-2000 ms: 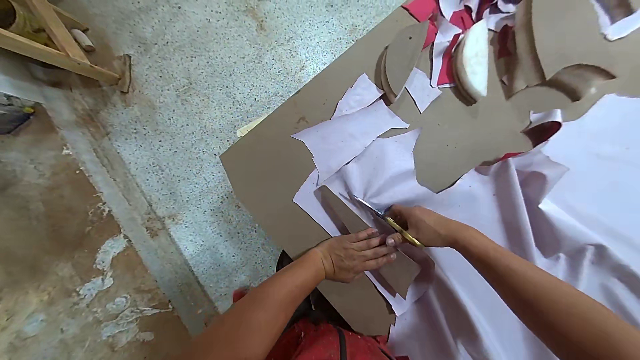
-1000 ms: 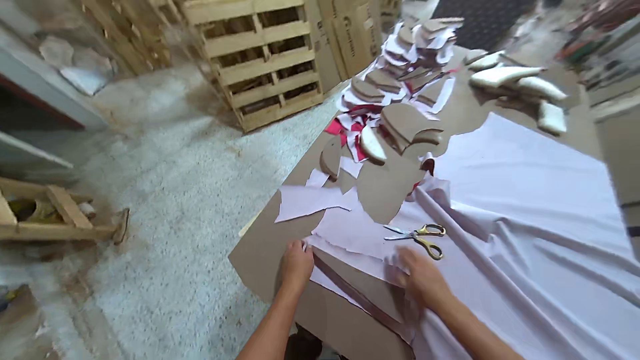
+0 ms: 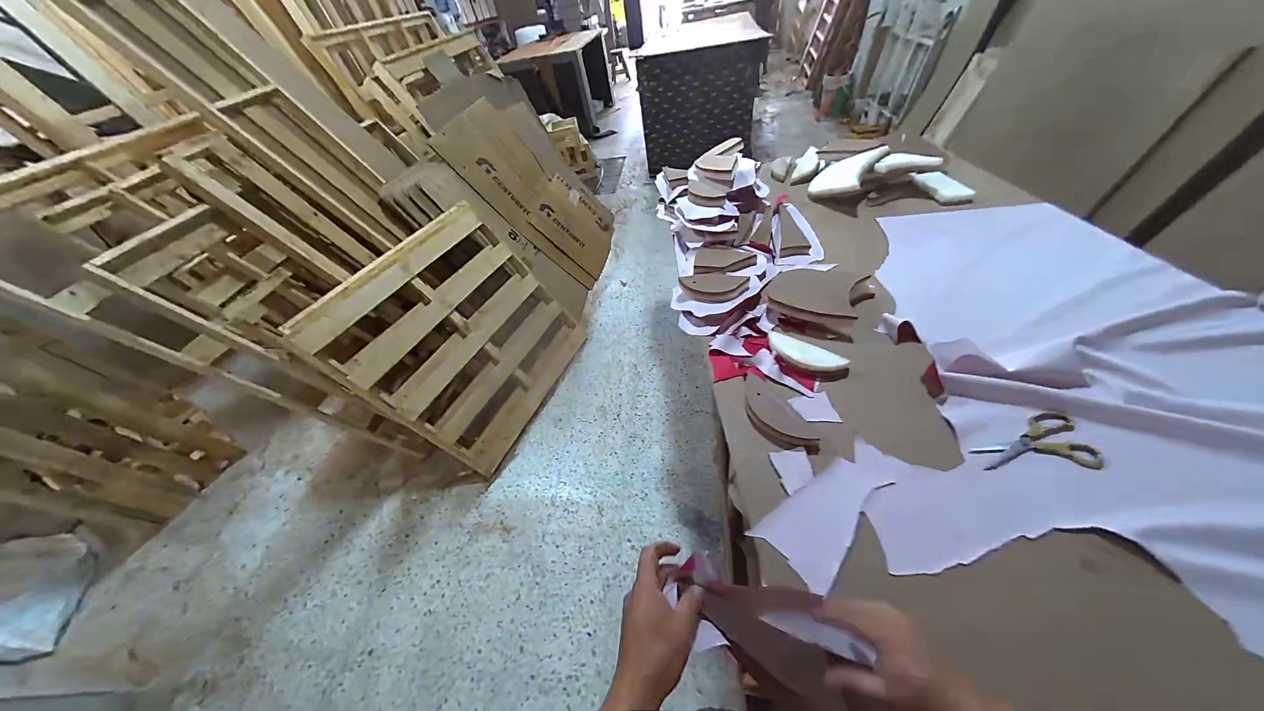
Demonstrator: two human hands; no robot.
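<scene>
My left hand (image 3: 660,617), at the near left edge of the table, grips one end of a brown cardboard template (image 3: 765,627) with pale and red fabric around it. My right hand (image 3: 894,657), blurred, holds the other end of this piece and a fold of the pale fabric. Yellow-handled scissors (image 3: 1039,442) lie on the large pale lilac fabric sheet (image 3: 1136,395) to the right, touched by neither hand. An irregular pale fabric scrap (image 3: 815,523) rests on the cardboard table surface just beyond my hands.
Stacked cardboard shapes with fabric (image 3: 716,267) line the table's left edge. White padded pieces (image 3: 849,173) lie at its far end. Wooden pallets (image 3: 434,336) and flattened cardboard boxes (image 3: 523,188) lean to the left of the speckled floor (image 3: 553,553). A dark patterned table (image 3: 696,104) stands beyond.
The right hand held the scissors two seconds ago; one second ago they lay on the fabric. The template has come up off the table into both hands. The view has swung up toward the room.
</scene>
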